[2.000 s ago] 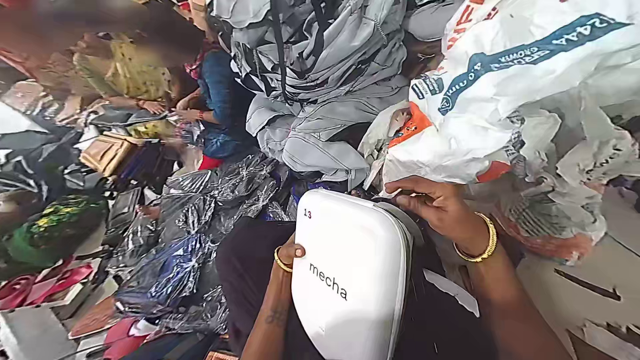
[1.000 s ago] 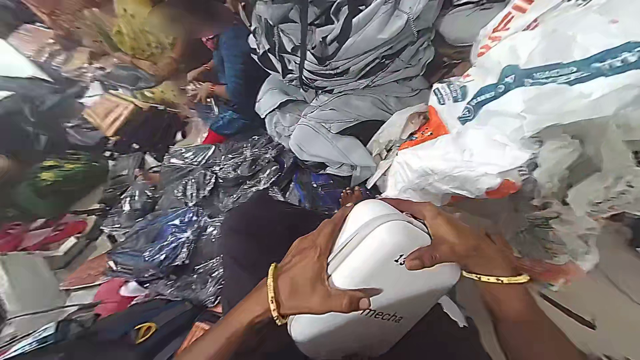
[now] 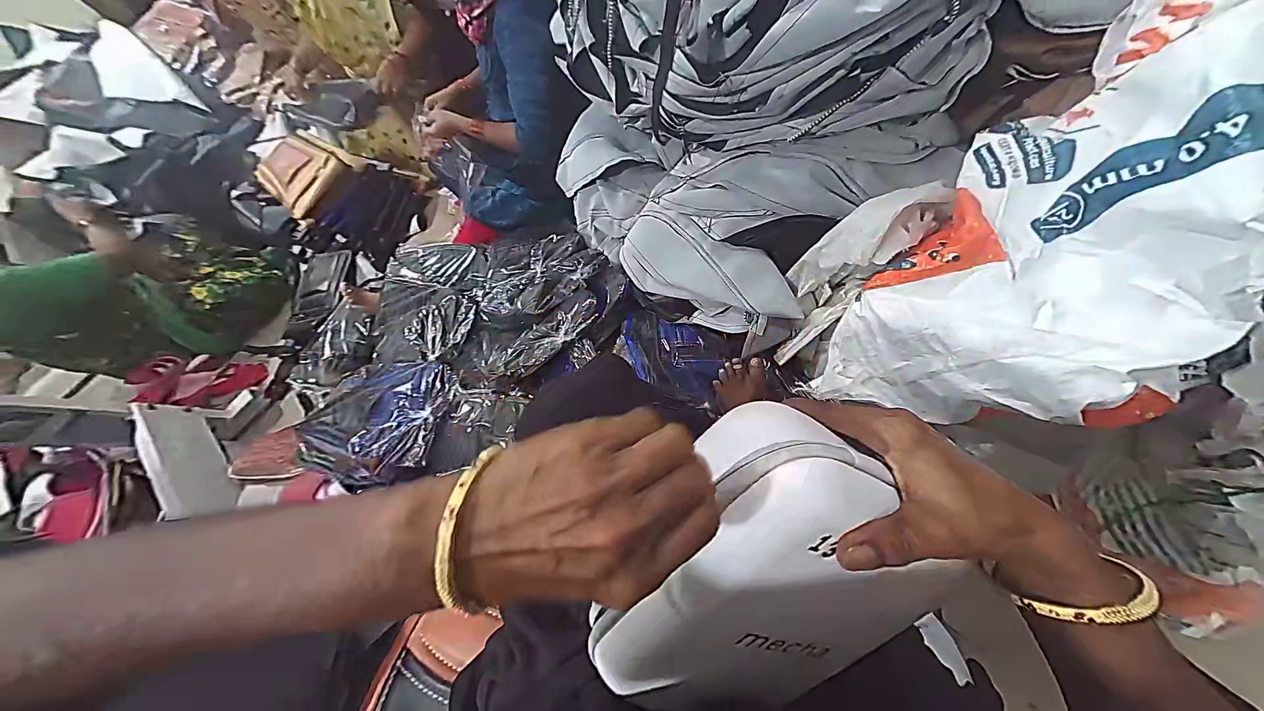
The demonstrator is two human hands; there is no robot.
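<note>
A white zippered case (image 3: 780, 553) with dark printed lettering lies tilted across my lap. My right hand (image 3: 918, 494) grips its upper right side, the thumb on the front face near the printed number. My left hand (image 3: 592, 509) is at the case's left edge, beside the zip seam, with its fingers curled; whether it pinches anything is hidden behind the knuckles. Both wrists wear a gold-coloured bangle. The lower part of the case runs down to the bottom edge of the view.
Grey fabric bags (image 3: 711, 197) are heaped ahead. Large white plastic sacks (image 3: 1086, 276) lie at the right. Plastic-wrapped dark items (image 3: 474, 306) cover the floor at left, near open boxes (image 3: 183, 459). Several people sit at upper left; one wears a blue sleeve (image 3: 533, 69).
The left hand was spread on the case's front one second ago; now its fingers are curled at the left edge. The right hand still holds the case. Two seconds ago the case stood more upright.
</note>
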